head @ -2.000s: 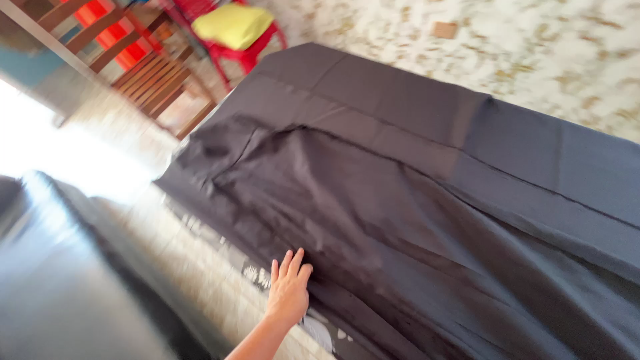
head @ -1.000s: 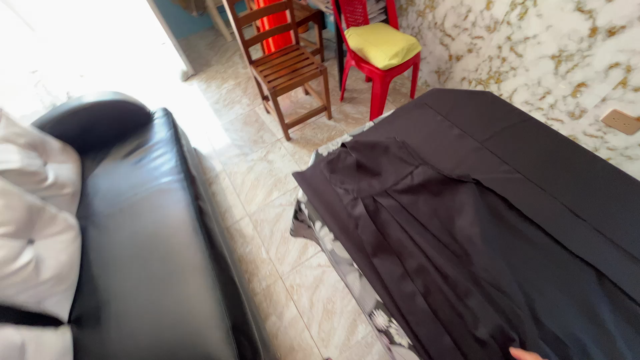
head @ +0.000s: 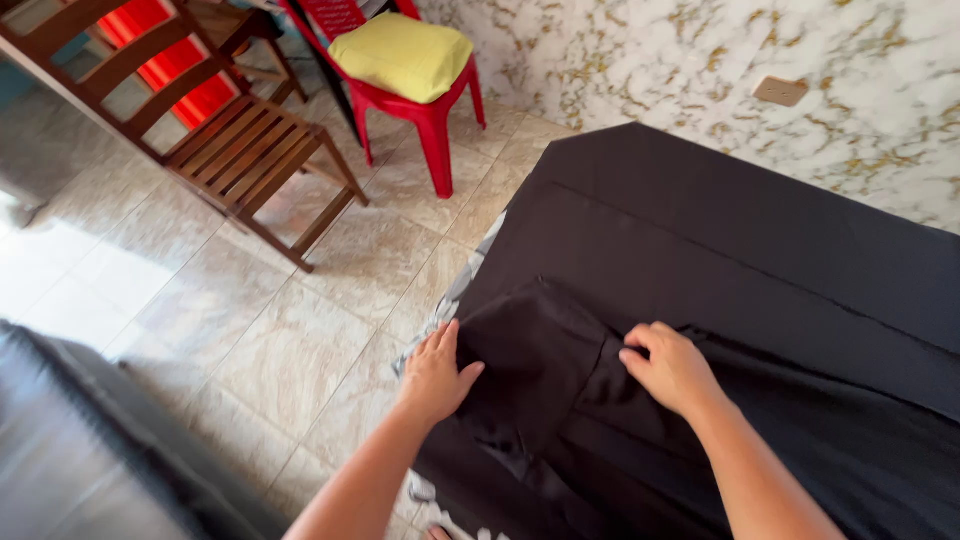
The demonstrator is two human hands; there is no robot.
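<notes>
Black fabric [head: 705, 225] lies over a long flat surface, its top layer gathered in folds and crossed by seams. At its left edge my left hand [head: 439, 371] rests with the thumb spread on the cloth and the fingers together along the border. My right hand [head: 664, 364] pinches a bit of the dark cloth between thumb and fingers, to the right of a short seam. Beneath the black layer a grey and white patterned cloth [head: 431, 322] shows along the left side.
A slatted wooden chair [head: 244, 154] and a red plastic chair [head: 427, 120] with a yellow cushion [head: 405, 56] stand beyond the tiled floor [head: 300, 360]. A black sofa [head: 82, 450] is at lower left. The marbled wall [head: 675, 60] with an outlet [head: 781, 91] runs behind the fabric.
Both hands are now on the fabric near its far left part; one second ago only fingertips showed at the bottom edge. The view has shifted considerably.
</notes>
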